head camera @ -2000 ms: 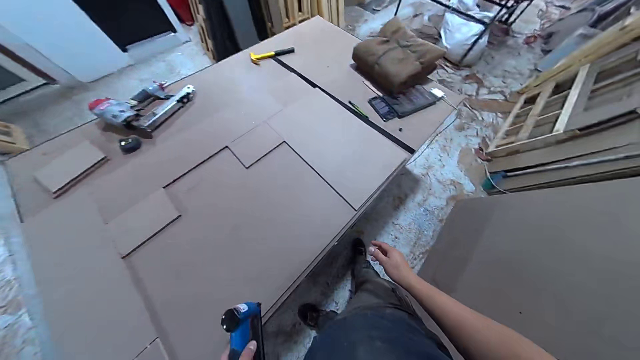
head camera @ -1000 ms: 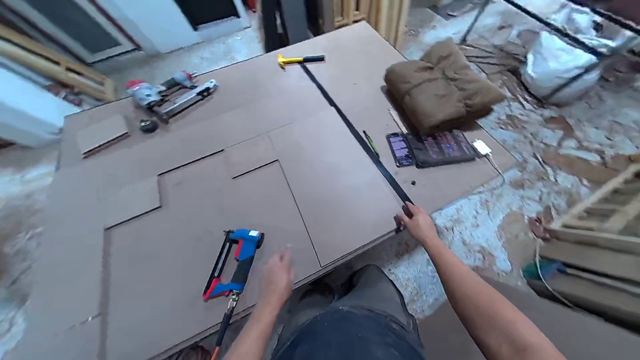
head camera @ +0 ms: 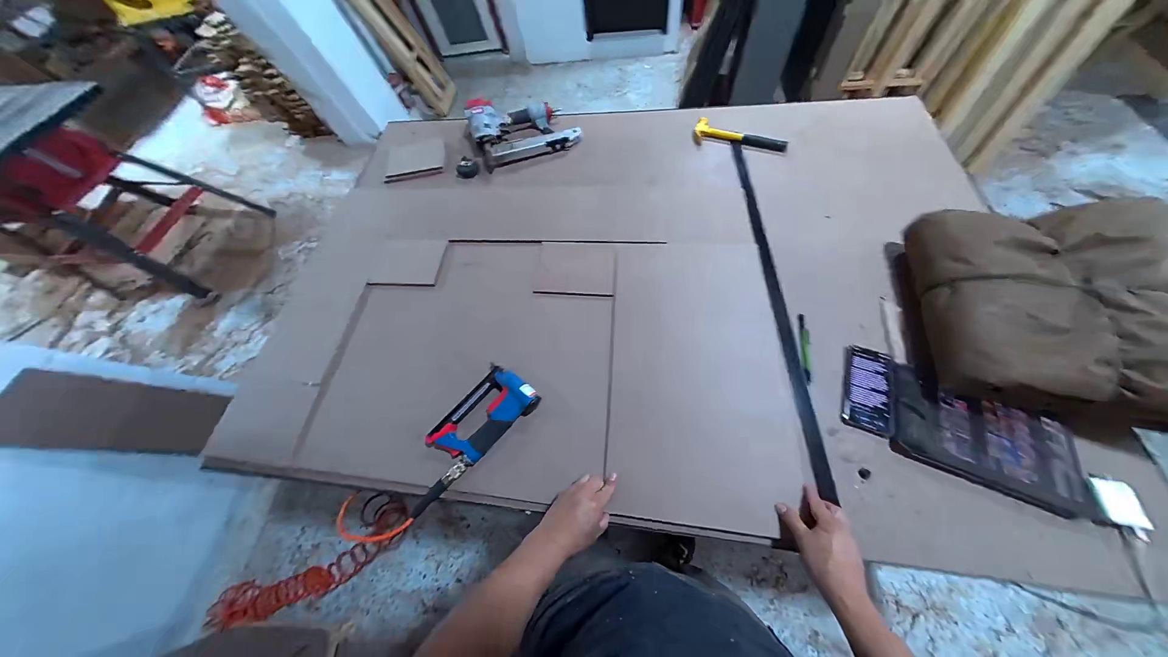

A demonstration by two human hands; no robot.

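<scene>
My left hand [head camera: 579, 514] rests at the near edge of the brown board panels [head camera: 693, 392], its fingertips by the seam between two panels. My right hand [head camera: 821, 525] is at the same edge, thumb and fingers around the near end of a black strip [head camera: 787, 338] and the panel's corner; what it grips is partly hidden. The strip runs away along the panel's right side to a yellow claw hammer [head camera: 741, 137]. A blue and red pneumatic stapler [head camera: 485, 412] lies left of my left hand, joined to a hose. Two small board squares [head camera: 575, 267] [head camera: 408, 262] lie beyond it.
A grey and red nail gun [head camera: 520, 132], a small black round item [head camera: 467, 168] and a board offcut [head camera: 415, 158] lie at the far left. On the right are a folded brown blanket [head camera: 1031, 301], a phone [head camera: 867, 390], a dark tablet [head camera: 995, 447] and a green pen [head camera: 804, 349]. An orange coiled hose [head camera: 274, 598] hangs below.
Two seconds ago my left hand held the stapler; it now lies on the panel and that hand is at the near edge. My right hand has come from beside the table to the strip's end.
</scene>
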